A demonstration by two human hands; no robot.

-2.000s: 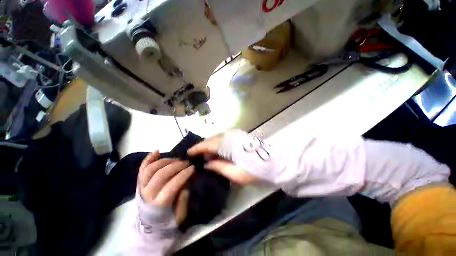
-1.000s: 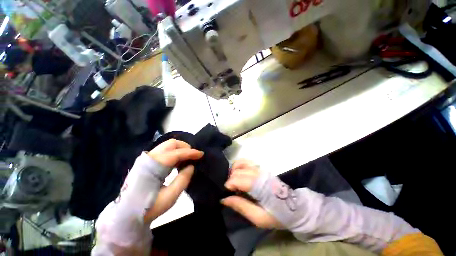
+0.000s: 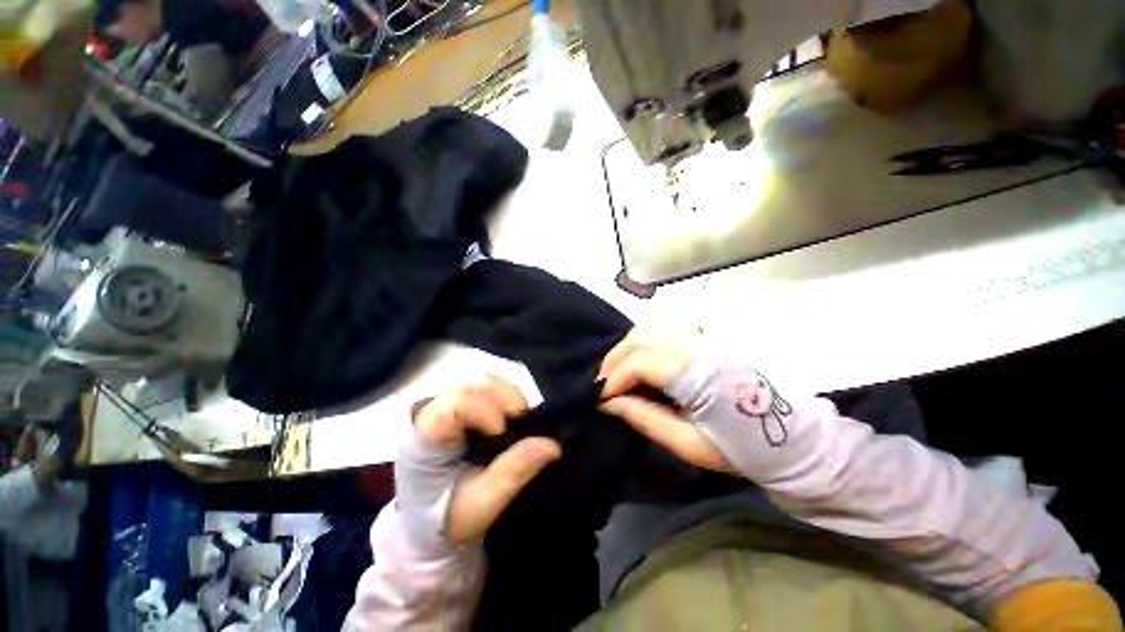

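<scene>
A black garment piece (image 3: 531, 315) lies across the white table and hangs over its front edge towards my lap. A larger black part of cloth (image 3: 358, 259) is heaped on the table to the left. My left hand (image 3: 485, 447) grips the cloth between thumb and curled fingers. My right hand (image 3: 654, 393) pinches the cloth a little to the right, its fingertips near those of my left hand. The cloth hides some fingertips. The sewing machine head (image 3: 691, 87) is above my hands, and the cloth is away from the needle area.
Black thread snips (image 3: 968, 156) lie on the machine bed (image 3: 839, 204) at the right. A yellow-brown container (image 3: 898, 56) stands under the machine arm. Another machine part with a round wheel (image 3: 138, 300) is at the left. White scraps (image 3: 241, 562) are heaped at the lower left.
The view has shifted left and closer. My hands have moved away from the needle with the cloth, and now grip it side by side near the table's front edge.
</scene>
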